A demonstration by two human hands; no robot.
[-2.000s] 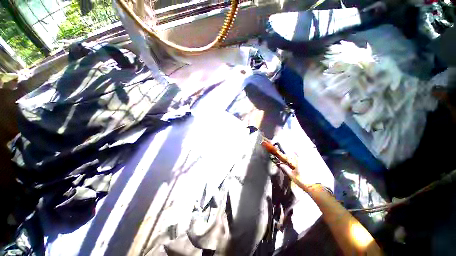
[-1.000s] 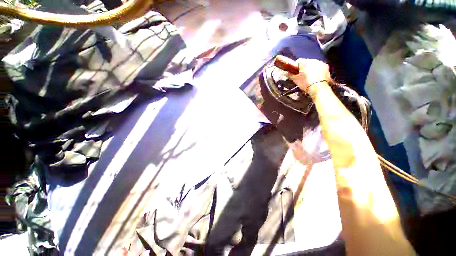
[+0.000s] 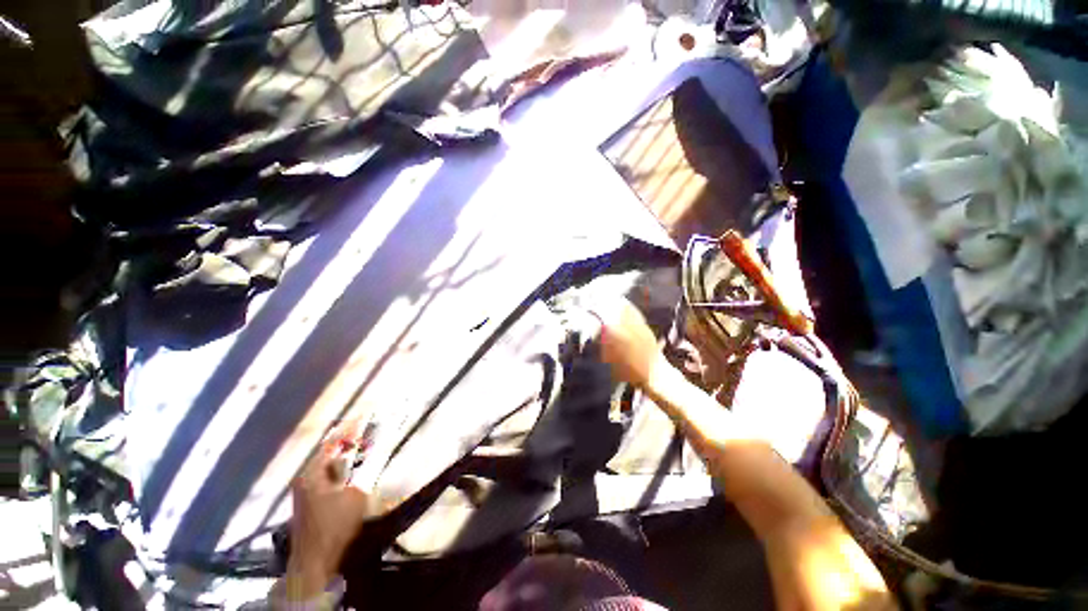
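Observation:
A pale garment panel [image 3: 477, 406] with grey folds lies on the pale ironing cloth [image 3: 239, 394]. My left hand [image 3: 328, 501] is at the panel's lower left end, with its fingers pinched at the cloth edge. My right hand [image 3: 626, 343] is on the cloth near the panel's upper right end. It is overexposed, and its fingers cannot be made out. The electric iron [image 3: 730, 292], dark with an orange-brown handle, stands unheld just right of my right hand.
The iron cord [image 3: 841, 448] runs down to the lower right. A brown flat rectangle [image 3: 674, 161] lies beyond the iron. Grey and dark crumpled garments [image 3: 239, 143] are heaped at the left and far side. A whitish heap of cut pieces [image 3: 990, 239] lies at the right beside a blue edge [image 3: 889, 310].
My right hand has let go of the iron, which now stands lower in the view, and has moved down and left onto the cloth. My left hand has come into view.

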